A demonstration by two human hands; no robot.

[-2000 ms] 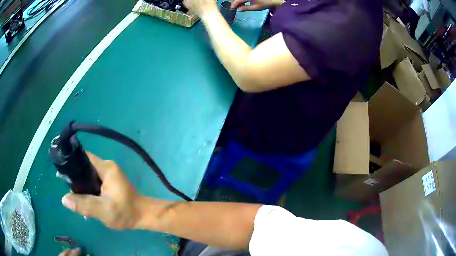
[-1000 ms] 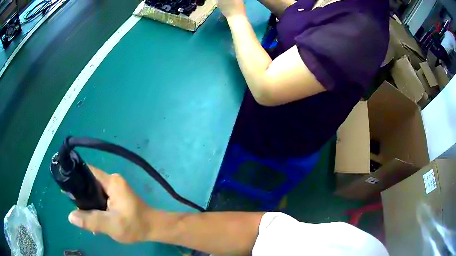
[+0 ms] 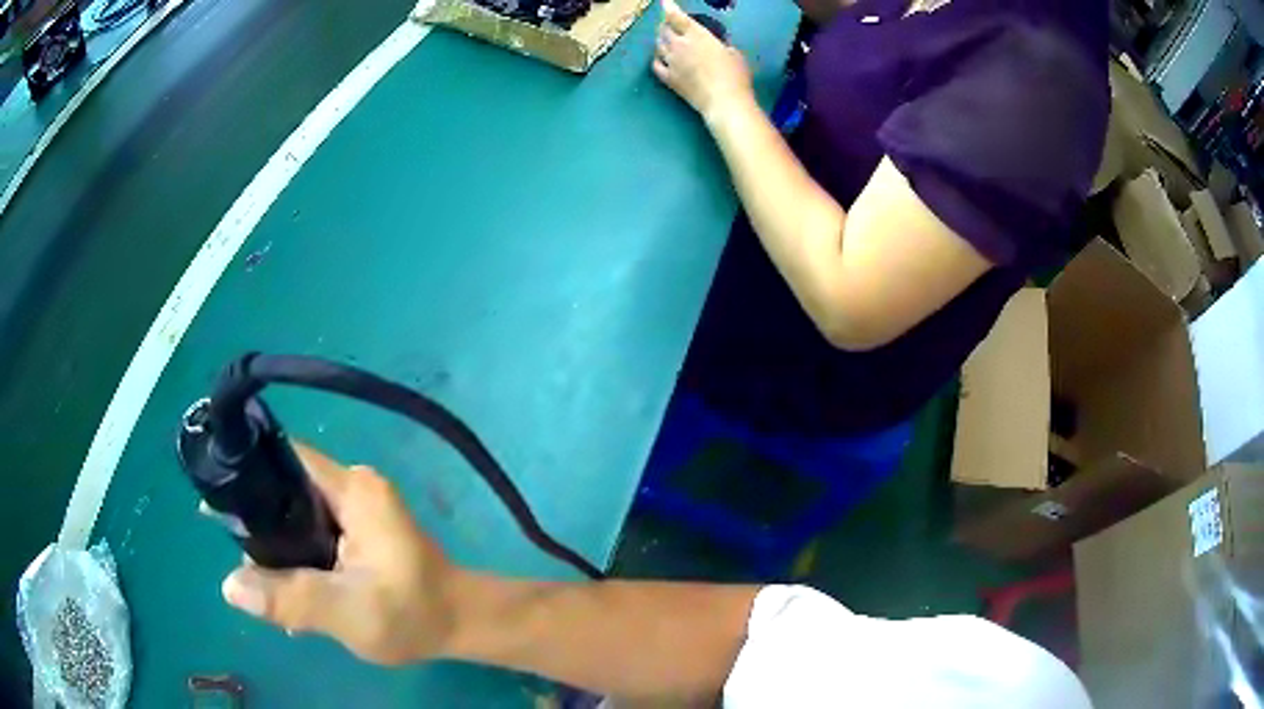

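Note:
My right hand (image 3: 367,568) is closed around the thick black electric screwdriver (image 3: 259,485), low at the left of the view. The tool's rear end points up and left, and its ribbed black cable (image 3: 451,432) curves right to the bench edge. Its nose and bit are hidden below my hand. A clear bag of silver screws (image 3: 76,640) lies open at the lower left. A small reddish-brown metal piece (image 3: 216,686) lies right of the bag at the bottom edge. My left hand is not in view.
The green bench (image 3: 513,263) has a white edge strip (image 3: 208,263) beside a dark conveyor (image 3: 125,208). A coworker in purple (image 3: 957,180) is at the right, one hand near a cardboard parts tray (image 3: 582,42). Cardboard boxes (image 3: 1130,374) and a blue stool (image 3: 776,478) are beyond the bench.
The left fingertips seen at the bottom edge two seconds ago are gone. My right hand with the screwdriver sits slightly further right. The coworker's arm has shifted right and down.

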